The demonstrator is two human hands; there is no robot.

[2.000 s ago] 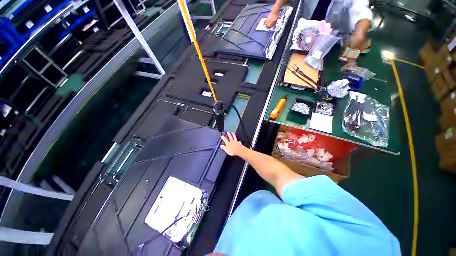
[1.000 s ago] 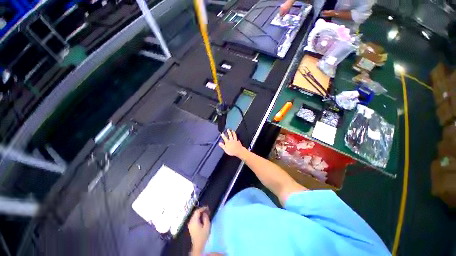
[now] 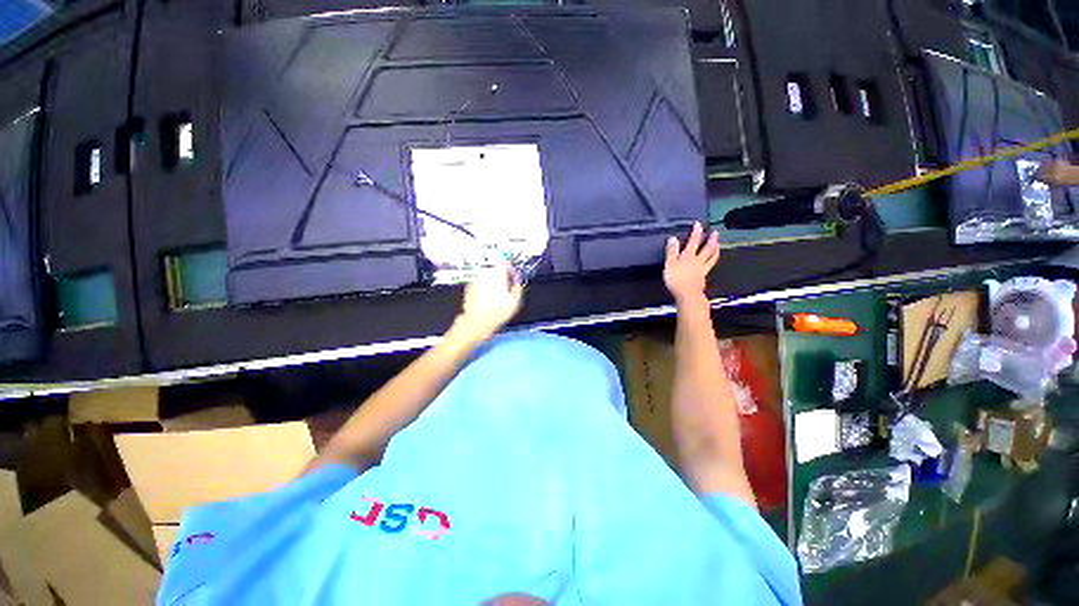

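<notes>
The display back cover, a large black panel with moulded ribs, lies in front of me. A bright white chassis plate is at its lower middle, with thin cables and a small board at its lower edge. My left hand is at that lower edge, by the cables; its fingertips are unclear, so I cannot tell if it grips anything. My right hand rests with fingers apart at the panel's lower right corner, holding nothing. The power screwdriver hangs from a yellow cord just right of that hand, not held.
A green side table at the right holds an orange-handled tool, a small tray of screws, a white sheet and a clear plastic bag. Open cartons stand at lower left. Another person's hand is at the far right.
The view has swung round to face the panel squarely. My left hand has come into view and reached the plate's lower edge. My right hand stays at the panel's corner.
</notes>
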